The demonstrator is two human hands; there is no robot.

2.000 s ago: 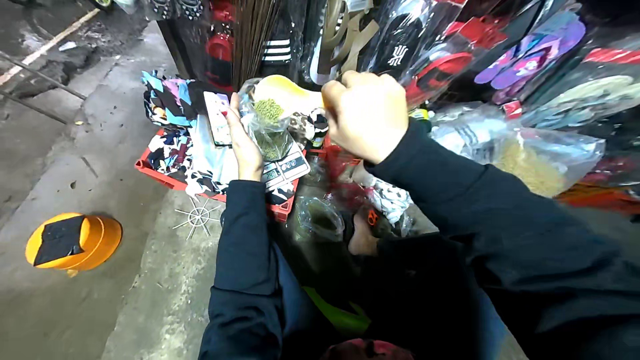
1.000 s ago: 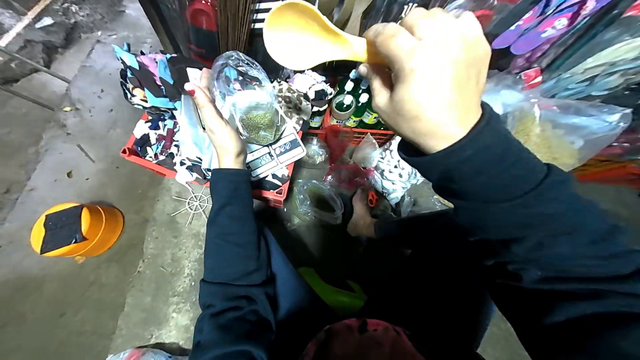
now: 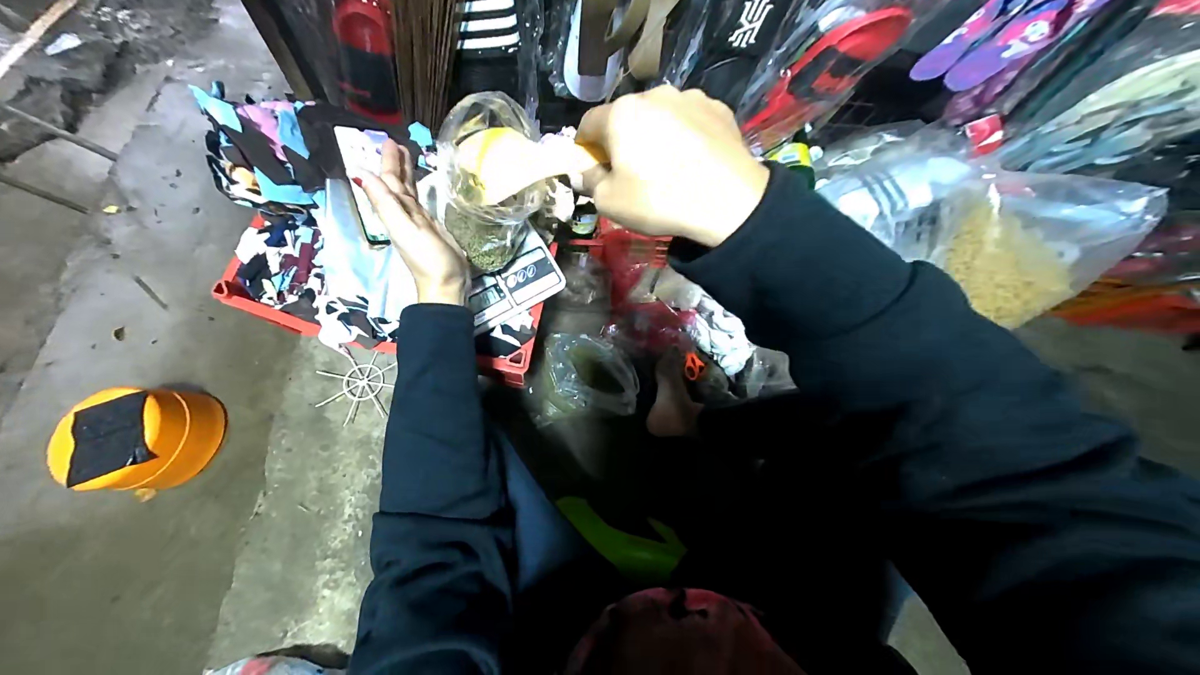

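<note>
My right hand (image 3: pixel 670 164) grips the handle of a yellow plastic scoop (image 3: pixel 511 167), whose bowl is at the mouth of a clear plastic bag (image 3: pixel 487 111). Small green beans or grains (image 3: pixel 486 242) fill the lower part of that bag, which stands on a digital kitchen scale (image 3: pixel 517 284). My left hand (image 3: pixel 412 220) is upright along the bag's left side, fingers extended; whether it touches the plastic I cannot tell. A phone-like device (image 3: pixel 364 183) lies just behind the left fingers. What the scoop holds is hard to make out.
Under the scale, a red plastic crate (image 3: pixel 272 314) holds patterned cloth. An open clear bag (image 3: pixel 592 375) and orange-handled scissors (image 3: pixel 694 366) lie near a bare foot. Bagged yellowish grains (image 3: pixel 1003 262) sit at right, below wrapped sandals (image 3: pixel 1003 42). An orange stool-like object (image 3: pixel 141 439) stands at left.
The scoop was over the bag two seconds ago, then raised high and close one second ago. Now my right hand has lowered it back to the bag's mouth. My left hand stays beside the bag.
</note>
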